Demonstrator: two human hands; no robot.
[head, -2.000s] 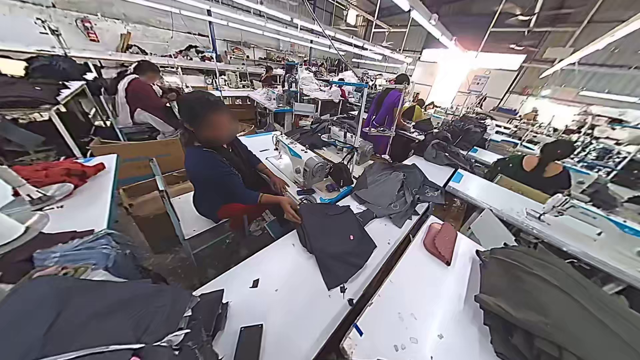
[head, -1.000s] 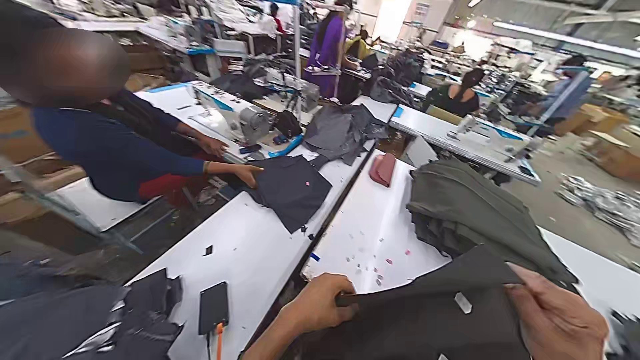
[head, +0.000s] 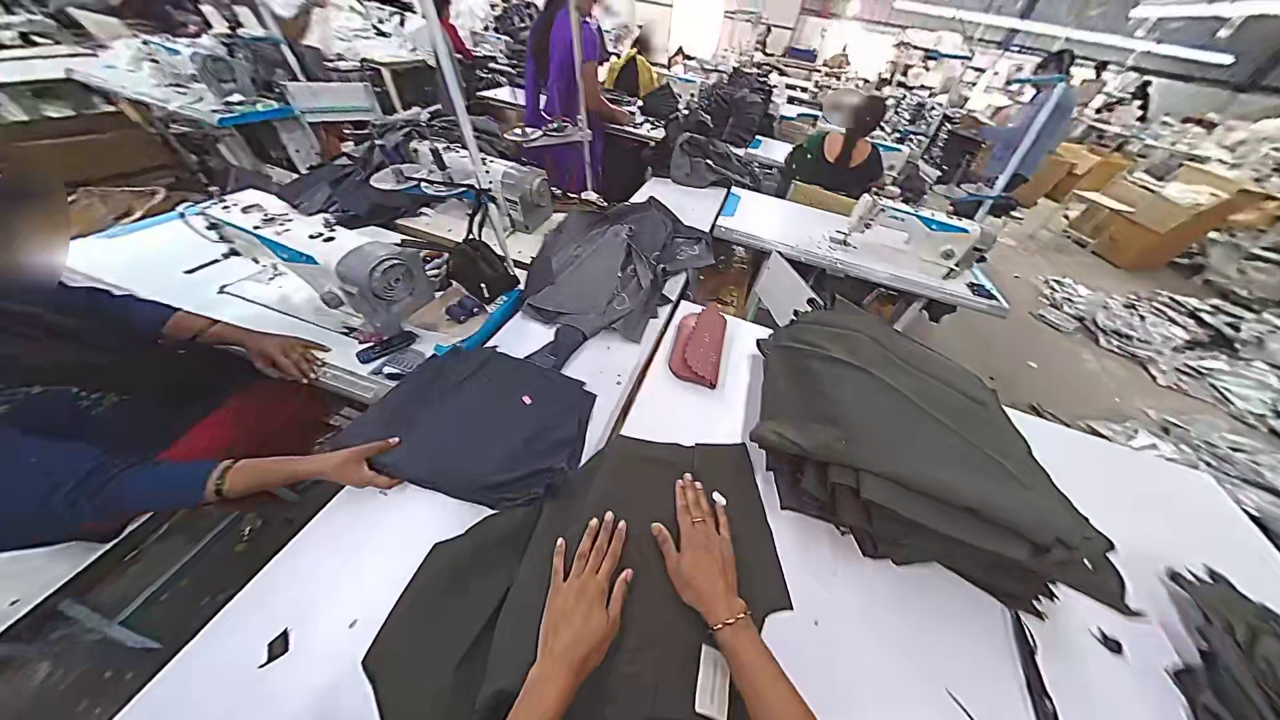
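A dark olive-grey fabric piece (head: 650,600) lies spread over the white table. My left hand (head: 585,600) rests palm down on it, fingers extended. To its right, my right hand (head: 702,550) also presses flat on the cloth, with a ring and a bracelet on. A small white sticker (head: 719,498) is beside the right fingertips, and a white label (head: 712,682) lies near the right wrist. Beyond the left hand, navy fabric (head: 480,425) with a pink tag touches the olive cloth; a co-worker's hand (head: 360,465) is at its left edge.
A tall stack of olive fabric (head: 900,430) stands on the right. A red-pink purse (head: 698,345) lies at the table's far end, near crumpled grey cloth (head: 620,260). A sewing machine (head: 330,250) stands at the upper left, beside the co-worker. Another white worktable (head: 850,235) is farther off.
One second ago both my hands held up a dark cloth; now they lie flat on cloth spread on the table. No hands of mine showed two seconds ago. The view has shifted.
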